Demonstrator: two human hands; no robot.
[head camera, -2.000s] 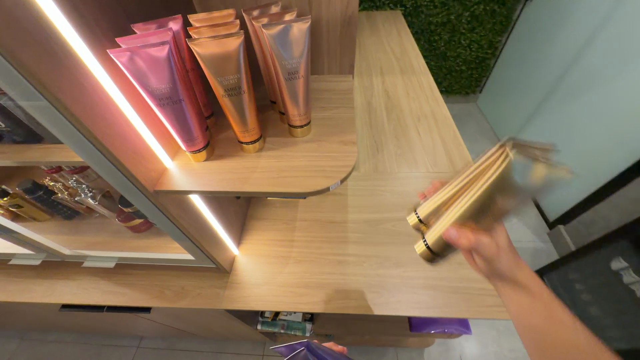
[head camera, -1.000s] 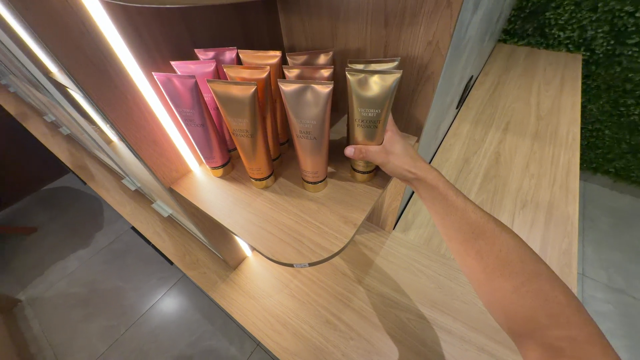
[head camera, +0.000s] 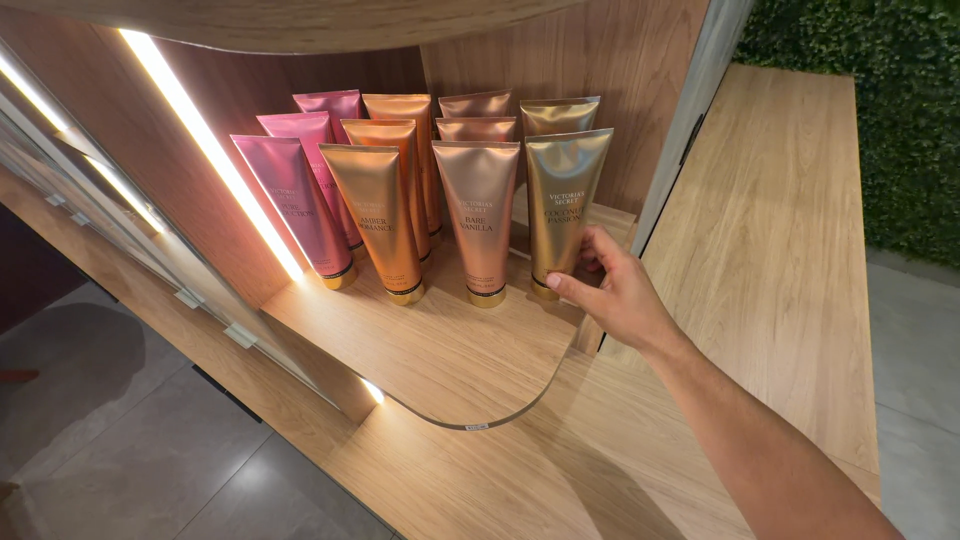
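Note:
With thumb and fingers, my right hand grips the lower part of a gold lotion tube, which stands on its cap at the right end of a rounded wooden shelf. Another gold tube is directly behind it. To the left, rows of upright tubes stand side by side: rose-gold, orange and pink, each several deep. The nearest rose-gold tube is a small gap away from the gold one. My left hand is out of view.
A wooden counter runs along the right, beside a green leafy wall. A bright light strip lines the left panel. Close overhead hangs the edge of an upper shelf. Glass doors are at the left.
Two seconds ago my right hand held the gold tubes over the counter at the right; they now stand on the shelf. Since one second ago the hand has slid lower on the front tube. The view has shifted.

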